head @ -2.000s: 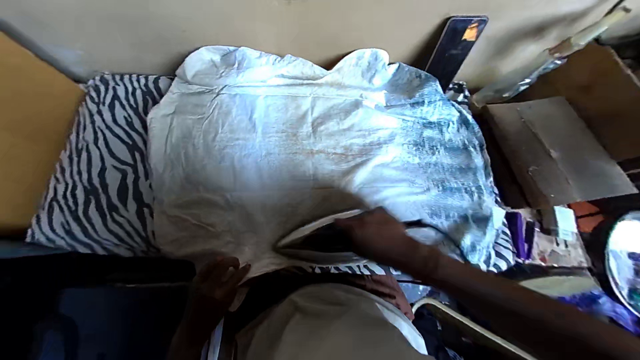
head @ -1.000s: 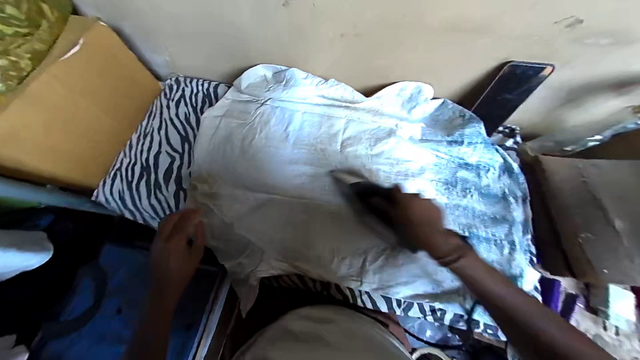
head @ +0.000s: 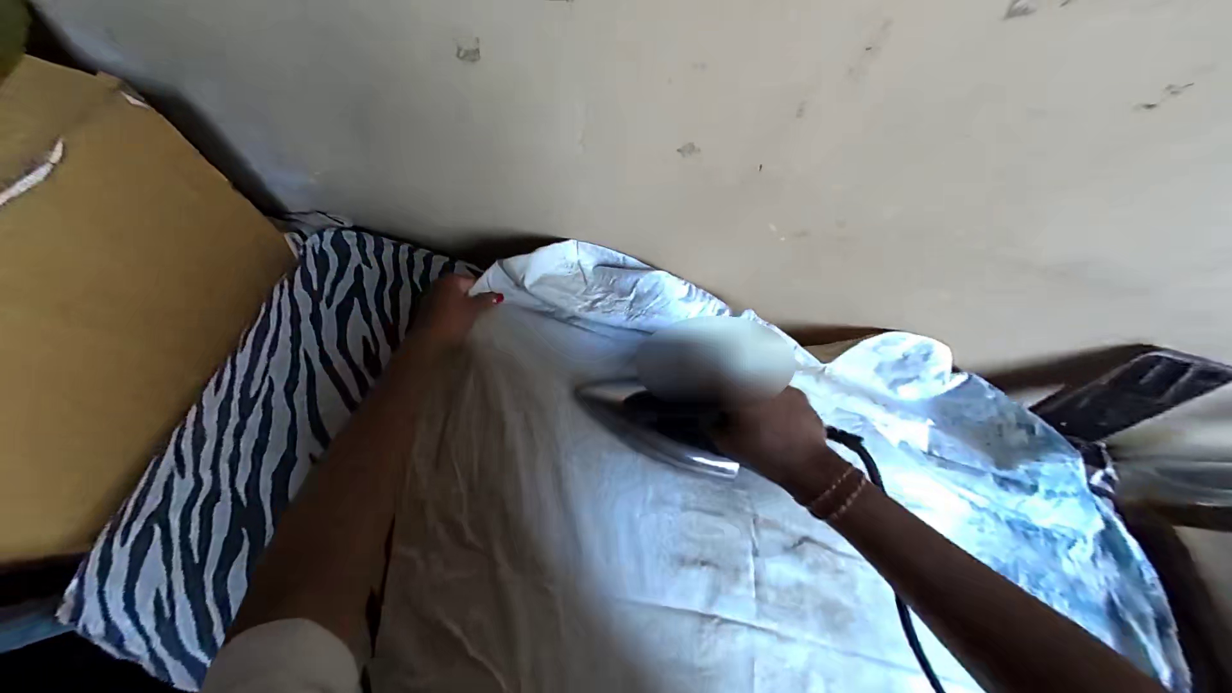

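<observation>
A clothes iron (head: 659, 428) with a metal soleplate lies on a wrinkled pale cloth (head: 712, 549), its tip pointing left. My right hand (head: 775, 433) is closed round its handle, and a dark cord (head: 900, 597) runs from its back under my forearm. A blurred pale oval (head: 717, 358) partly covers the iron and my fingers; what it is I cannot tell. At the upper left corner of the cloth, my left hand (head: 457, 306) grips the edge. Beneath lies a zebra-striped cover (head: 221, 462), showing on the left.
A large cardboard box (head: 125, 318) borders the striped cover on the left. The marked wall (head: 770, 164) rises behind the cloth's far edge. A dark flat object (head: 1126, 390) leans by the wall at the right.
My left hand has moved from the near left side to the cloth's far left corner and taken hold there. The iron has moved toward the cloth's far left part. The view has shifted strongly.
</observation>
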